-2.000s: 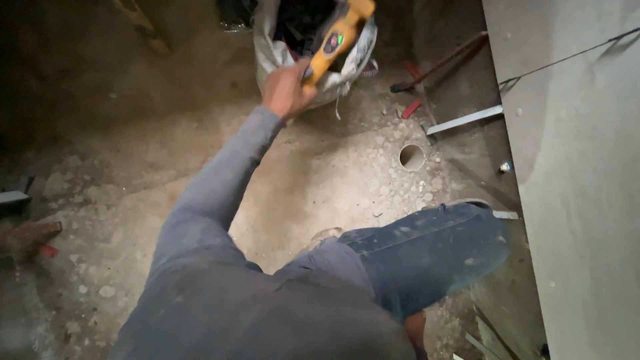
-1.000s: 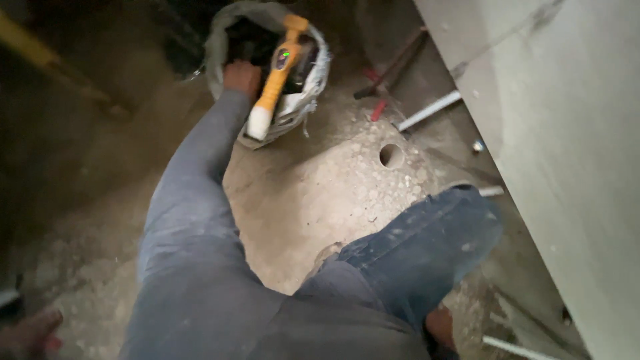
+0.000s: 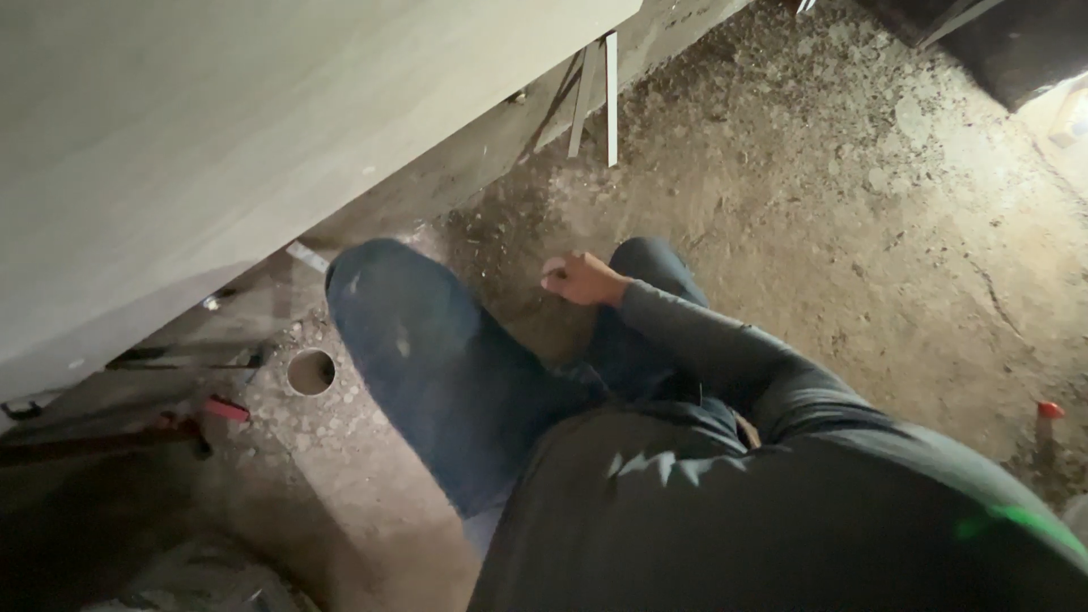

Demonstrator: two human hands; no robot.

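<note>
My right hand (image 3: pixel 582 279) hangs above the floor between my bent knees, near the right knee (image 3: pixel 650 263). Its fingers are curled; whether a small thing lies in them cannot be told. My left hand is out of view. Left of my left knee (image 3: pixel 374 280) is a round pipe opening (image 3: pixel 311 372) in the rough concrete floor. A red piece (image 3: pixel 227 409) lies beside it. Part of a pale bag (image 3: pixel 204 578) shows dimly at the bottom left.
A large pale panel (image 3: pixel 212 153) spans the upper left, its edge close to my left knee. Narrow light strips (image 3: pixel 611 102) stand out beyond that edge. A dark object (image 3: pixel 977 42) is at the top right. A red-tipped item (image 3: pixel 1051 410) is at the right.
The view has swung widely. Earlier my left hand held a yellow tool over the bag, then was in the bag's opening beside the tool; both are now out of view.
</note>
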